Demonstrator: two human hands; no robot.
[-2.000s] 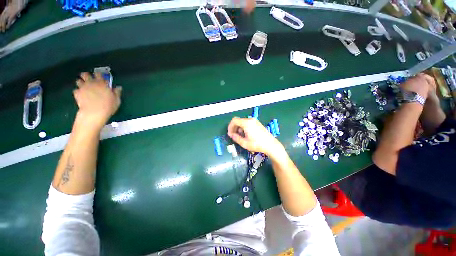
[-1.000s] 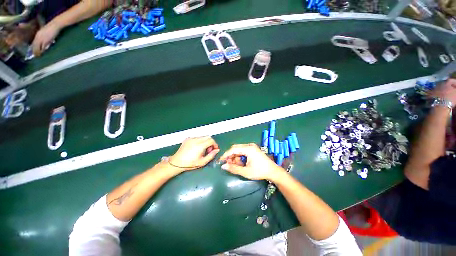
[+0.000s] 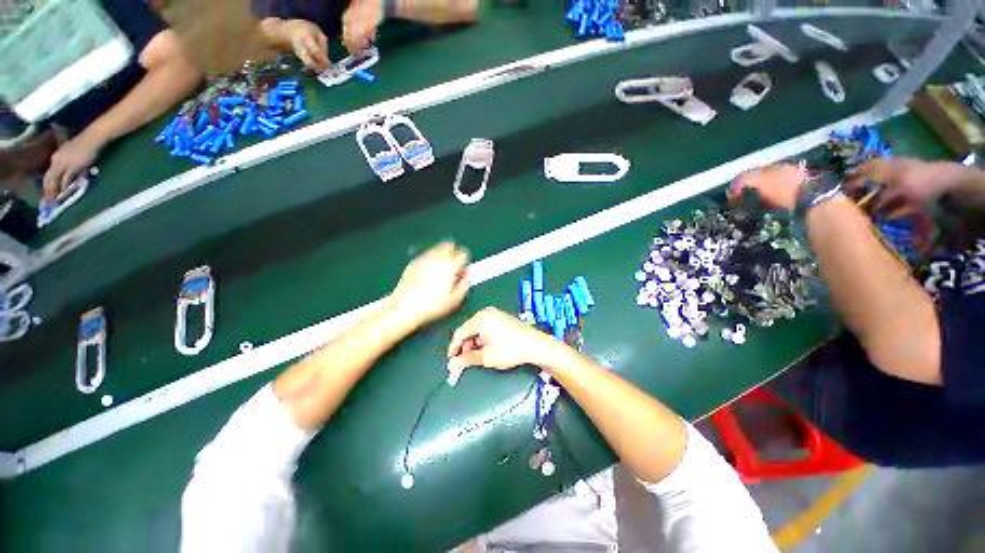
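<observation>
My right hand (image 3: 491, 344) is over the near bench. Its fingers are pinched on a small wired part, whose thin dark lead wire (image 3: 416, 427) hangs down to a white disc (image 3: 407, 481) on the bench. My left hand (image 3: 435, 283) is over the belt edge rail, fingers curled and slightly blurred; whether it holds anything is hidden. Several blue batteries (image 3: 558, 306) lie just right of my right hand. Dark wired board assemblies (image 3: 543, 410) lie below them, partly behind my right forearm.
Housings (image 3: 196, 311) lie spaced along the green belt, beyond the pale rail (image 3: 313, 337). A heap of wired parts (image 3: 718, 275) lies to the right. A neighbour's arms (image 3: 880, 281) reach in beside it. People's hands work opposite near a blue battery heap (image 3: 235, 117). A red stool (image 3: 783, 437) stands lower right.
My left hand first left the housing on the belt and came to my right hand; now it has moved up over the rail. A wire with a disc now hangs from my right hand.
</observation>
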